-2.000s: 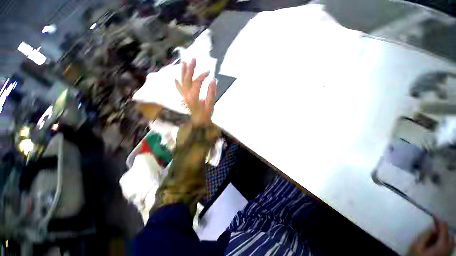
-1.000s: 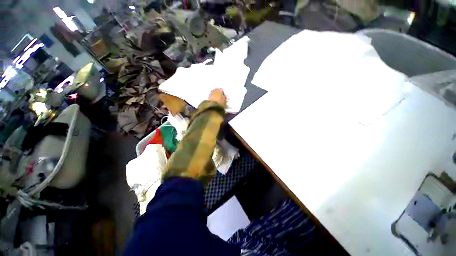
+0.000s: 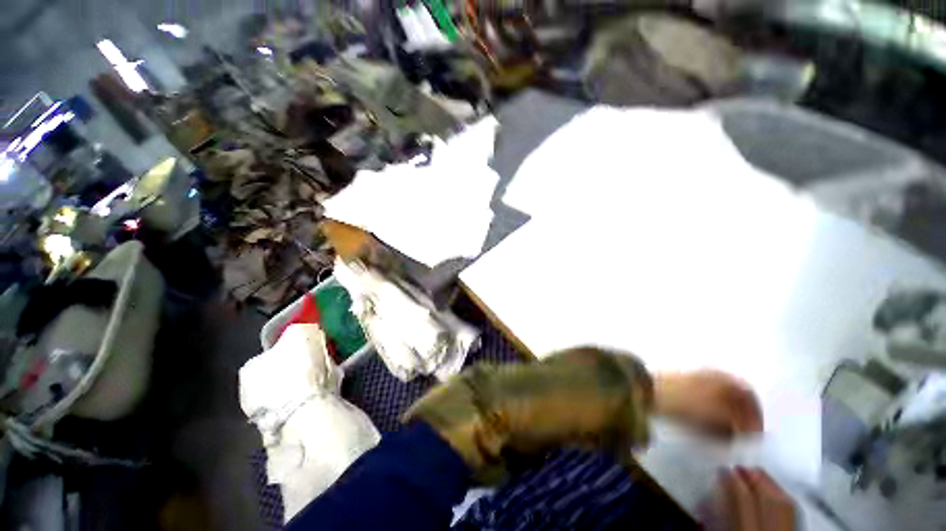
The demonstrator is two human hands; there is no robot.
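Note:
My left hand point(image 3: 711, 402) is blurred at the near edge of the white sewing machine table. Its fingers are closed on a white cut piece point(image 3: 783, 441), which lies partly under them. My right hand point(image 3: 757, 503) is just below it at the bottom edge, partly cut off and blurred; its fingertips are at the same piece, and its grip is unclear. A large white fabric panel point(image 3: 643, 176) lies across the table at the back. A stack of white cut pieces point(image 3: 425, 197) lies at the table's left end.
The machine's needle area point(image 3: 882, 415) is blurred at the right. White bundled cloth point(image 3: 399, 327) and a tray with red and green cloth point(image 3: 337, 316) are below the table's left edge, with another white heap point(image 3: 306, 404) beside them. Other machines and fabric piles stand at the left.
My left hand has moved from the stacked pieces rightwards and nearer, with a white piece now at its fingers. My right hand, out of view one second ago, shows beside it.

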